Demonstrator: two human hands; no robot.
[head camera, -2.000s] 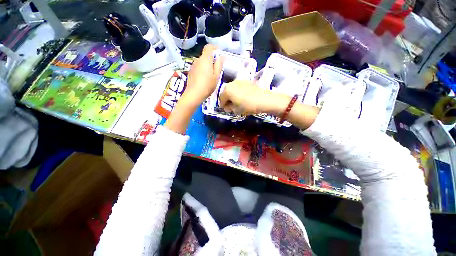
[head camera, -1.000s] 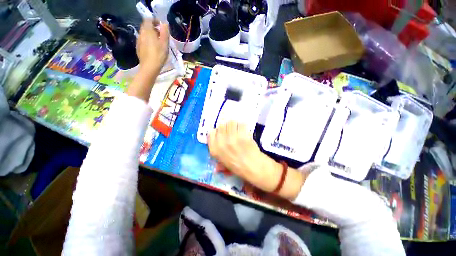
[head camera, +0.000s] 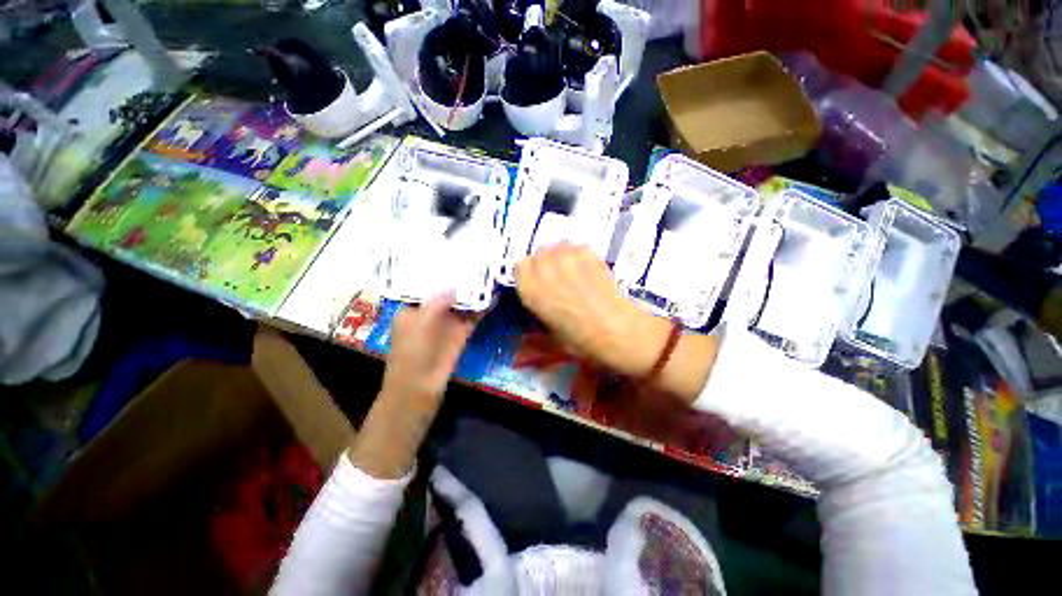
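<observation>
Several open white housings stand in a slanting row on the bench. My left hand (head camera: 429, 343) is at the near edge of the leftmost housing (head camera: 408, 250), its fingertips on the rim. A small dark piece lies inside that housing. My right hand (head camera: 571, 291) is over the near end of the second housing (head camera: 592, 186), fingers curled down; its fingertips are hidden. A thin black cable (head camera: 655, 253) curves inside the third housing (head camera: 699, 250). Two more housings (head camera: 815, 279) stand to the right.
Camera units with brackets (head camera: 536, 93) cluster behind the row. A small cardboard tray (head camera: 740, 111) stands behind the housings, with a red basket (head camera: 792, 35) and a clear plastic bag (head camera: 856, 122) beyond. A large carton (head camera: 151, 466) is below the bench edge at left.
Another housing now stands at the left end of the row. My left hand has come from the camera units down to its near edge. My right hand has shifted slightly up and right.
</observation>
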